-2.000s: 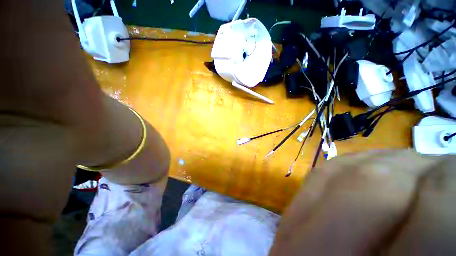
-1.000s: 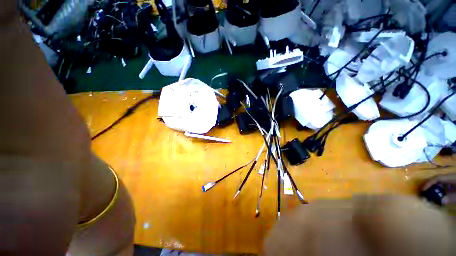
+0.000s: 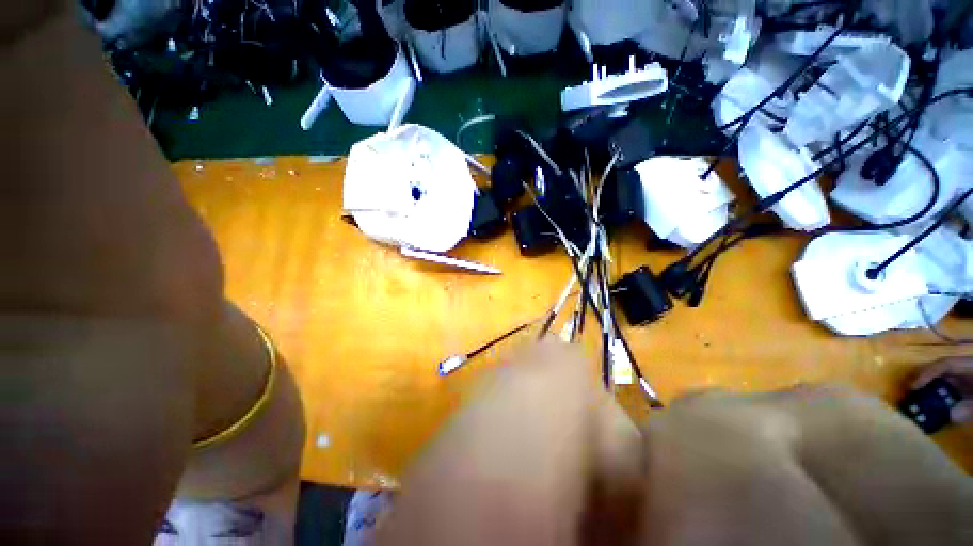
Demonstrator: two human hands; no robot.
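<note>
My left hand (image 3: pixel 101 245) is a large blur close to the lens at the left, with a gold bangle at its wrist; its fingertips and anything in it cannot be made out. My right hand (image 3: pixel 683 469) is blurred and cut off by the bottom edge, its grip not visible. It overlaps the lower part of a bundle of black and white lead wires (image 3: pixel 587 277). A white many-sided cover (image 3: pixel 411 190) with a centre hole and slim antennas lies on the table to the left of the wires. Black connector blocks (image 3: pixel 642 295) lie beside the wires.
An orange-yellow tabletop (image 3: pixel 352 331) meets a green mat (image 3: pixel 256 133). White cups with black tops (image 3: pixel 368 96) stand at the back. A white ribbed part (image 3: pixel 615 87) lies behind the wires. White covers (image 3: pixel 864 283) with black cables pile up right. Another person's hand (image 3: pixel 955 375) holds a black piece.
The view has shifted. The white camera at the left and its cable are out of sight, that area now largely covered by my left hand. My right hand has come further over the wire ends.
</note>
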